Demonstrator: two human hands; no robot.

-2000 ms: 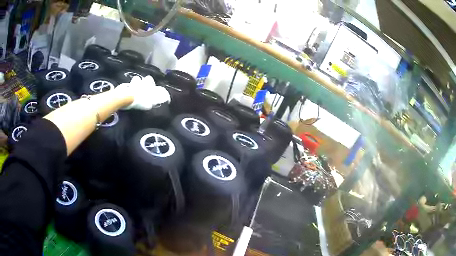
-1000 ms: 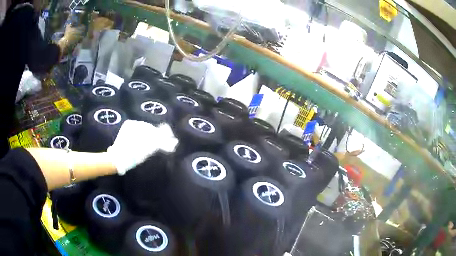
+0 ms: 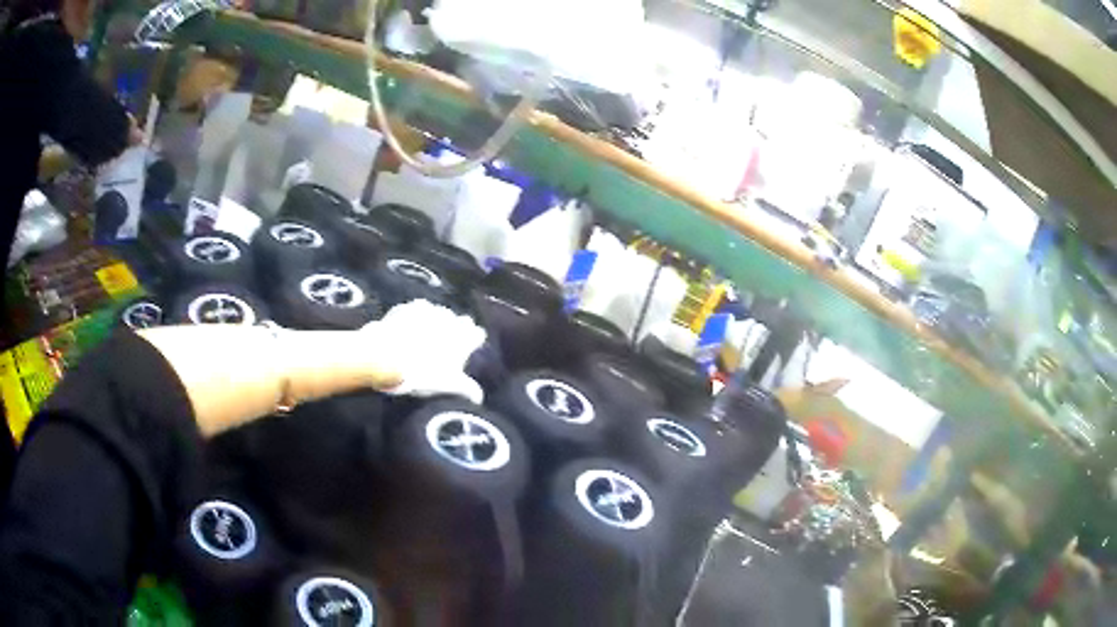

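Many black round-topped pieces, possibly headphones, stand packed together in front of me. Several have a white ring and white lettering on top, such as one near the middle (image 3: 468, 440). My left hand (image 3: 429, 350), in a white glove, reaches in from the left and lies over the top of a piece in the middle of the pile. The glove covers that top. The fingers are blurred, and I cannot tell whether they grip it. My right hand is not in view.
White boxes (image 3: 337, 153) stand behind the pile, below a green rack beam (image 3: 661, 202). A tangled cable pile (image 3: 839, 502) and a dark flat surface (image 3: 766, 582) are at right. Another person's dark sleeve (image 3: 74, 92) is at upper left.
The view first swung left, then slightly back. My left hand has moved from the rear of the pile to a near piece, then right onto the middle one.
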